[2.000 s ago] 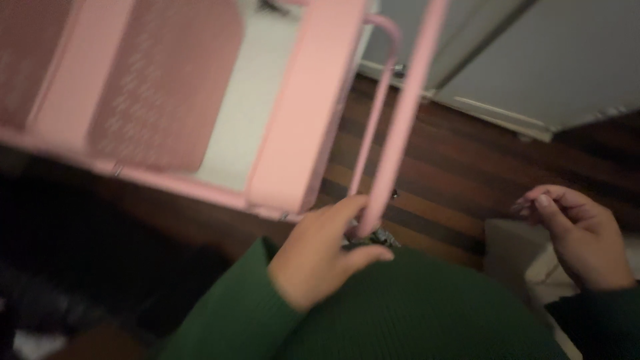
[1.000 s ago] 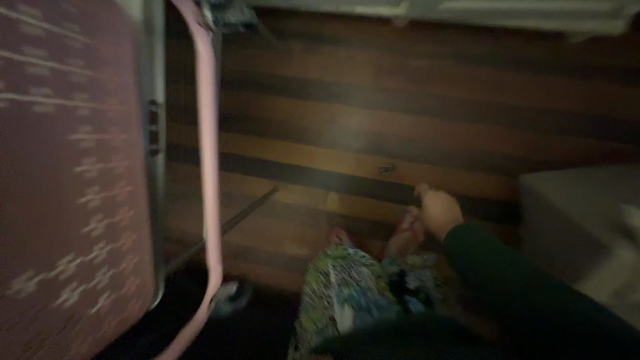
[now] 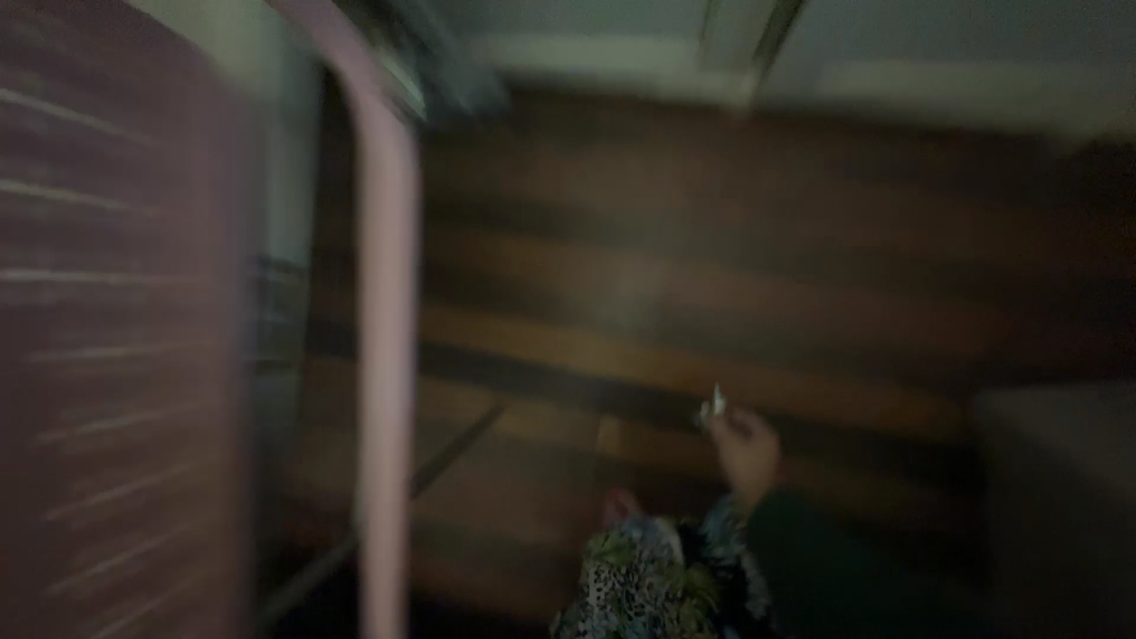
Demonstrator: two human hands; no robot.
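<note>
My right hand (image 3: 747,448), in a dark green sleeve, reaches low over the wooden floor (image 3: 568,293) with a small shiny object (image 3: 715,405) pinched in its fingertips. The object looks like metal, but blur hides what it is. My left hand is out of view. To the left stands a pink tubular frame (image 3: 388,311) of a cart or rack, beside a pink perforated panel (image 3: 115,337).
Pale cabinet fronts (image 3: 603,62) run along the top. A grey box-like piece (image 3: 1065,479) is at the right edge. My patterned garment (image 3: 648,577) and part of a foot (image 3: 621,506) show at the bottom.
A small object lay on the floor near my right hand a second ago; now one is between its fingertips. My left hand, at the pink frame two seconds ago, has left the view.
</note>
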